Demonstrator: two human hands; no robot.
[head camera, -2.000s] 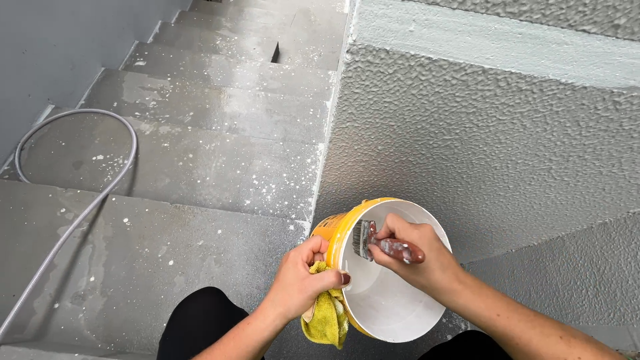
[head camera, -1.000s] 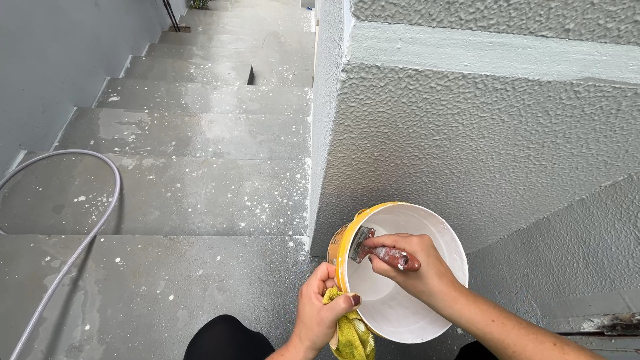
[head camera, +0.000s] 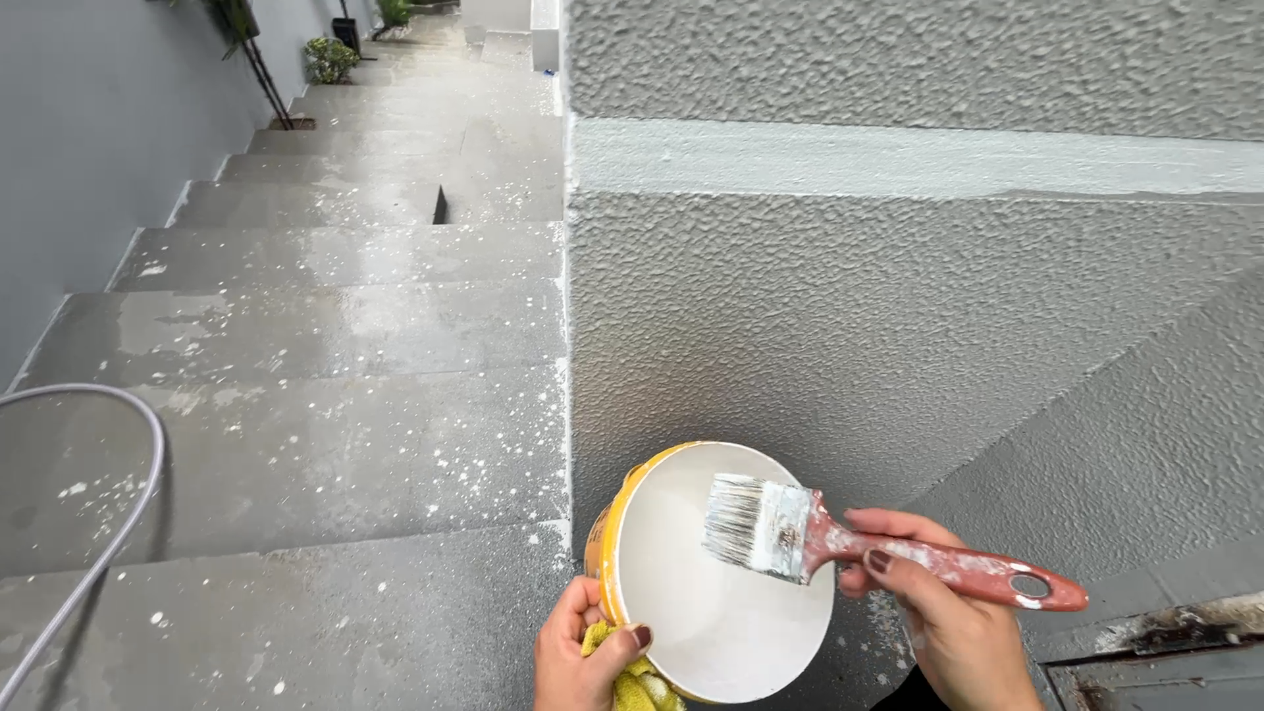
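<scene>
My right hand (head camera: 933, 592) grips the red handle of a paintbrush (head camera: 760, 528), whose wide bristles point left over the mouth of the bucket. The bristles and metal ferrule are coated with pale paint, and the handle is smeared too. At the bottom centre my left hand (head camera: 592, 642) holds the rim of a yellow plastic bucket (head camera: 614, 538) with a white inside, tilted toward me. A yellow-green cloth (head camera: 637, 686) is pinched between that hand and the bucket. Whether paint lies in the bucket I cannot tell.
Paint-spattered concrete steps (head camera: 395, 434) descend ahead on the left. A grey hose (head camera: 153, 474) loops across them. To the right stands a textured grey wall (head camera: 790, 296) with a smooth pale band (head camera: 839, 158). Farther down are a small shrub (head camera: 331, 61) and a dark wedge-shaped gap (head camera: 440, 205).
The brush was pressed against the bucket's inner left wall; now it is held clear of that wall, bristles in full view over the opening. The view has tilted up, showing more steps.
</scene>
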